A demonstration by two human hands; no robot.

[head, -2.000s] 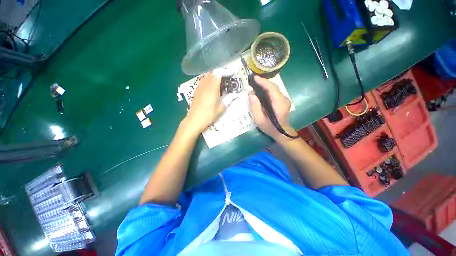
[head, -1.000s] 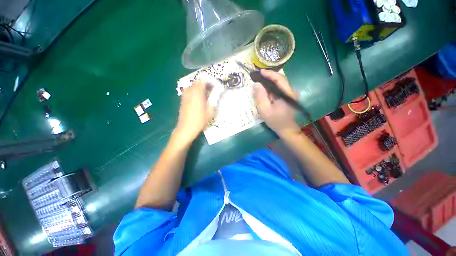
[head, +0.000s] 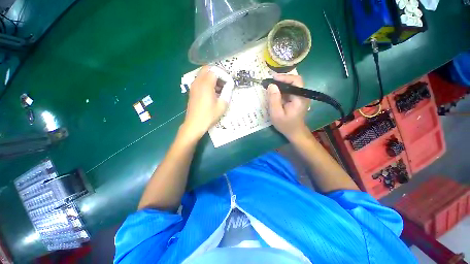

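My right hand (head: 289, 103) is shut on the black soldering iron (head: 309, 94), its tip pointing left at a small dark and metallic assembly (head: 243, 78). The assembly lies on the spotted white paper sheet (head: 234, 124). My left hand (head: 207, 98), with white coverings on its fingertips, is closed at the assembly's left side. The thin solder wire (head: 139, 140) runs from the reel side up to my left hand. What the left fingertips pinch is too small to tell surely, but the wire ends there.
A clear fume hood (head: 232, 31) and round yellow tub (head: 288, 44) stand behind the sheet. Tweezers (head: 336, 45) and a blue station (head: 372, 20) are at right. White squares (head: 143, 108) lie left, clear trays (head: 49, 206) lower left. Red parts bins (head: 386, 139) sit below the bench edge.
The iron has swung from pointing up by the tub to lying nearly level, tip at the assembly. My left hand has closed in beside it. The solder wire is now straighter and tauter.
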